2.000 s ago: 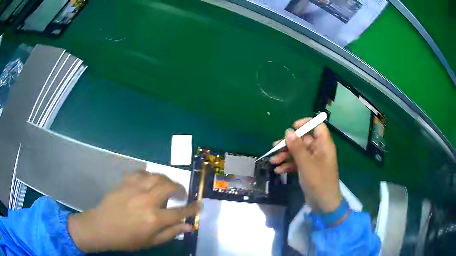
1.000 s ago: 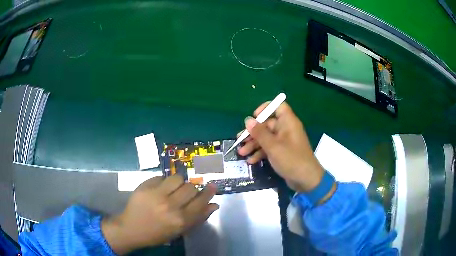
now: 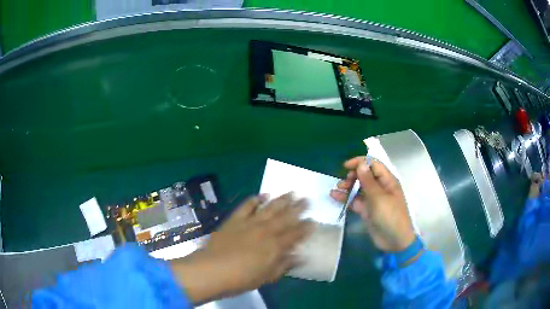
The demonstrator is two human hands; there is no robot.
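Observation:
A second adhesive sheet (image 3: 313, 256), white above and beige below, lies right of the tablet assembly (image 3: 163, 214). My left hand (image 3: 259, 241) is blurred and lies flat over the sheet's left part, fingers towards its middle. My right hand (image 3: 380, 205) is at the sheet's right edge and holds the tweezers (image 3: 351, 198), tip down at the line between white and beige. No adhesive piece can be made out at the tip. The tablet's board end shows a grey pad and yellow patches; my left arm covers part of its panel.
Another tablet (image 3: 307, 81) lies at the back. A small white card (image 3: 93, 216) and the grey sheet's white end (image 3: 95, 248) are left of the tablet. Silvery-beige sheets (image 3: 422, 187) lie right. Another person's blue sleeve (image 3: 518, 241) and hand are at the right edge. A metal rail (image 3: 181, 23) runs behind.
The view has turned right. Both hands have moved from the tablet's board to the second adhesive sheet, the left hand now over it and the right hand with the tweezers at its edge.

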